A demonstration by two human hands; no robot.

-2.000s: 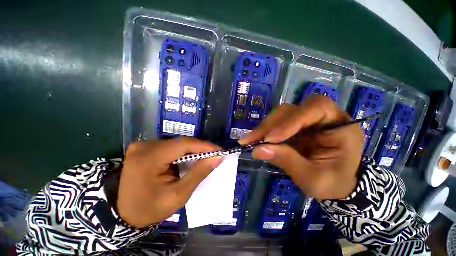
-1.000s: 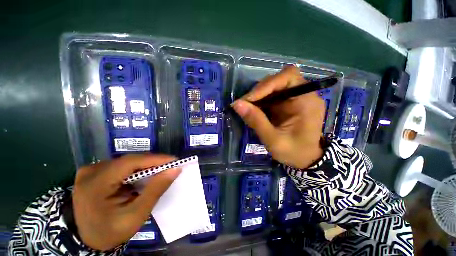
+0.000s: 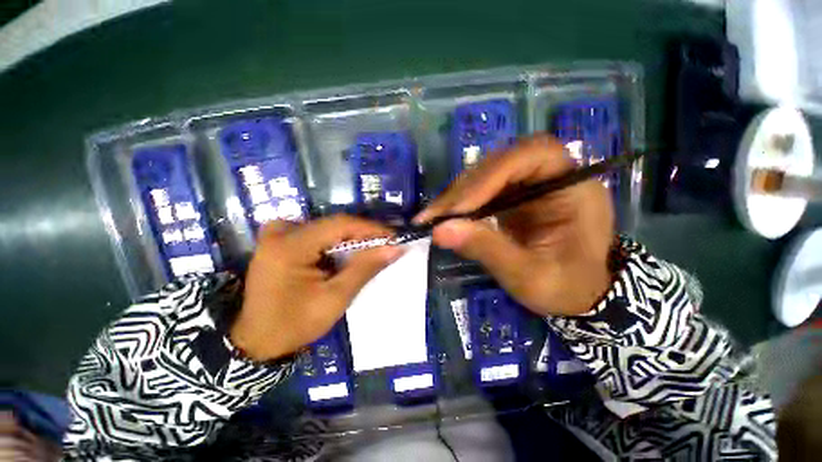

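My left hand [image 3: 302, 284] pinches the white sticker sheet [image 3: 389, 316] by its dotted top edge; the sheet hangs down over the tray. My right hand [image 3: 536, 230] holds dark tweezers [image 3: 559, 183] like a pen, their tip at the right end of the dotted edge, close to my left fingertips. Whether a sticker is on the tip cannot be told. Below lies a clear blister tray [image 3: 356, 101] with two rows of blue phone bodies [image 3: 257, 162]. My hands, sleeves and the sheet partly cover several phones.
A dark glossy device [image 3: 701, 126] lies right of the tray. Two white round bases [image 3: 773, 171] stand at the far right. The dark green bench mat [image 3: 360, 41] surrounds the tray. A thin dark cable [image 3: 440, 424] hangs at the bottom edge.
The view has turned and shifted over the tray. The tweezers' tip has moved from beside a phone in the upper row back to the sheet's dotted edge. The hands are close together again.
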